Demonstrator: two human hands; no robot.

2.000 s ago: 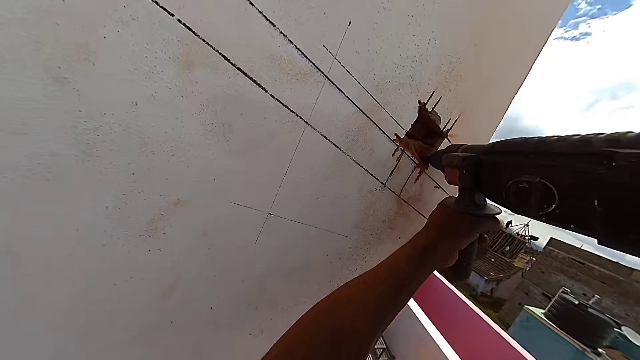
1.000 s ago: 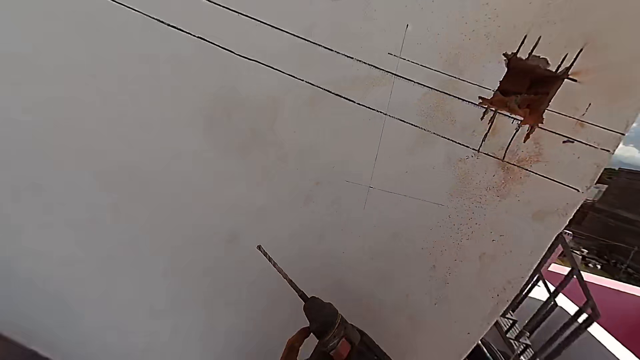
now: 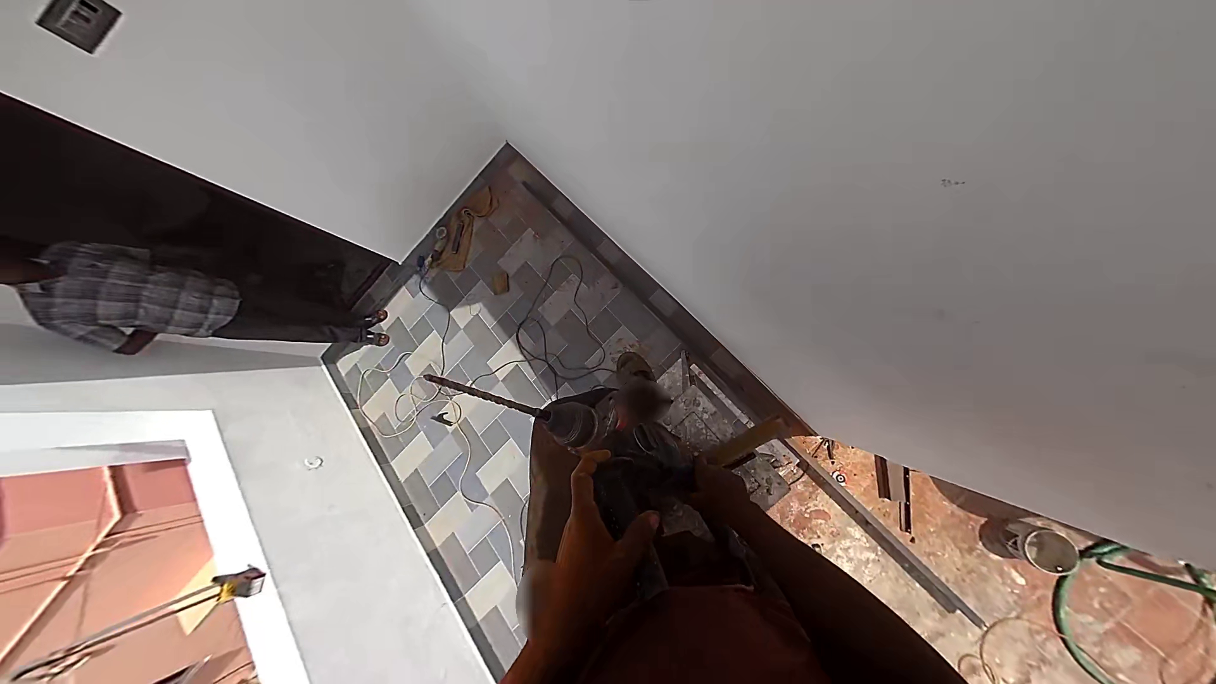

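Observation:
A dark rotary hammer drill [image 3: 575, 423] lies across the front of my body, its long spiral masonry bit [image 3: 484, 394] pointing up and left over the tiled floor. My left hand [image 3: 608, 518], at the lower middle, is closed around the dark body of the tool. To its right, my right hand [image 3: 719, 489] is also closed on the tool, near its side; the exact part it grips is in shadow. Below the tool, part of my red clothing shows at the bottom edge.
Cables [image 3: 546, 356] loop over the tiled floor [image 3: 494, 465]. A person [image 3: 142, 294] in a checked shirt stands at the left by a dark opening. Walls meet above. At lower right lie a bucket [image 3: 1050, 551], a green hose [image 3: 1064, 608] and metal strips [image 3: 893, 551].
The view has swung from the marked wall with its broken hole down to the floor. The drill, at the hole two seconds ago, is away from it, and both hands are now on it.

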